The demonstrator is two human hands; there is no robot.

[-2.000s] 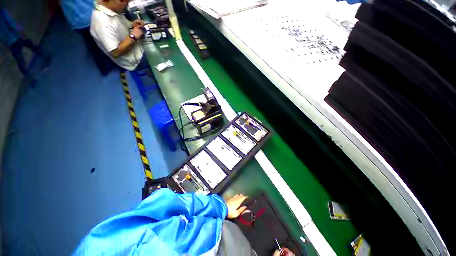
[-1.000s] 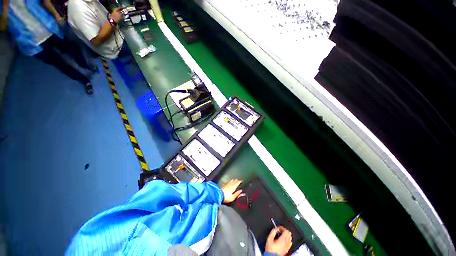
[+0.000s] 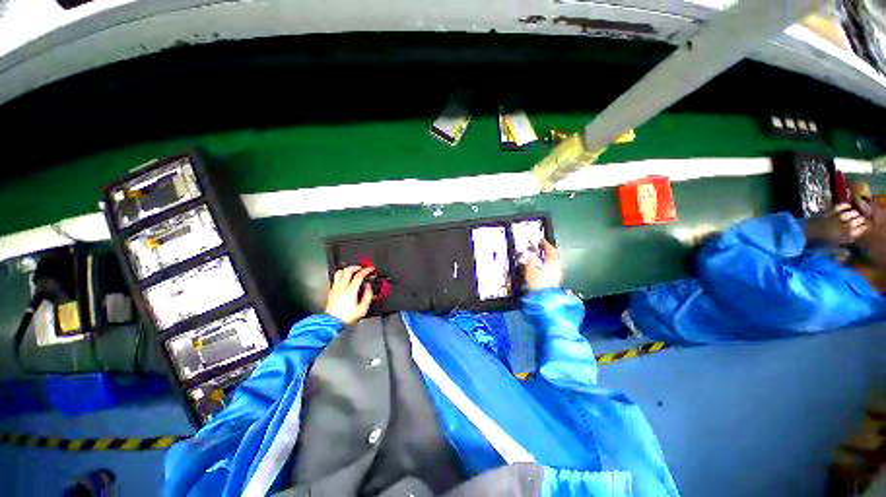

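A long black tray lies on the bench in front of me. Two silvery-white phone units fill pockets at its right end. My right hand is on the rightmost unit, fingertips bent over it; whether they grip it is unclear. My left hand rests at the tray's left end, fingers against a red wrist strap with a dark part; I cannot tell if it is held. A small thin silvery piece lies mid-tray.
A thick black tray with filled pockets stands at left, beside a device with black cables. A red bin is at right. Loose phone parts lie behind the white strip. A slanted pole crosses above. A co-worker's blue sleeve is at far right.
The view has swung right, bringing the red bin and a co-worker at right into sight. My right hand has gone from holding a thin tool to the phone unit; my left stays by the strap.
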